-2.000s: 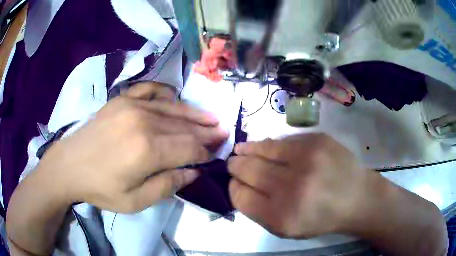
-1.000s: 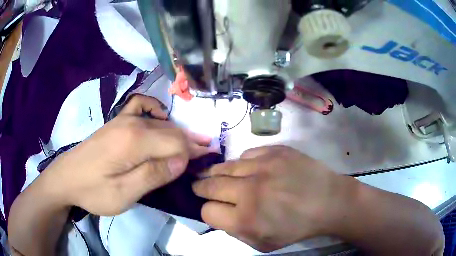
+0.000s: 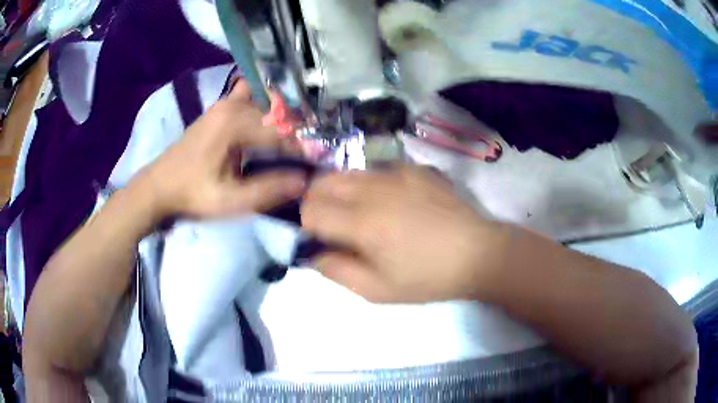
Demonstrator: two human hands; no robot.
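Dark purple cloth (image 3: 282,209) is bunched between my two hands just in front of the needle area, joined to light grey fabric (image 3: 206,271) that hangs toward the table's front. My left hand (image 3: 228,161) is blurred and pinches the purple cloth between thumb and fingers. My right hand (image 3: 394,228) lies over the cloth's right side, its fingertips touching it. The presser foot area (image 3: 346,142) is brightly lit just beyond my fingers; the needle is too blurred to tell. My fingers hide most of the held edge.
The cream machine head (image 3: 464,39) stands ahead. Red-pink snips (image 3: 457,138) and purple cloth (image 3: 543,118) lie on the bed at right. A coral-orange lump (image 3: 279,112) is left of the needle. Purple and grey cloth (image 3: 118,94) is piled left. A measuring tape (image 3: 409,382) runs along the front edge.
Both hands have moved up in the picture, closer to the needle area, with the purple cloth. Grey fabric now shows below them. The view has shifted, so the machine head sits farther left and higher.
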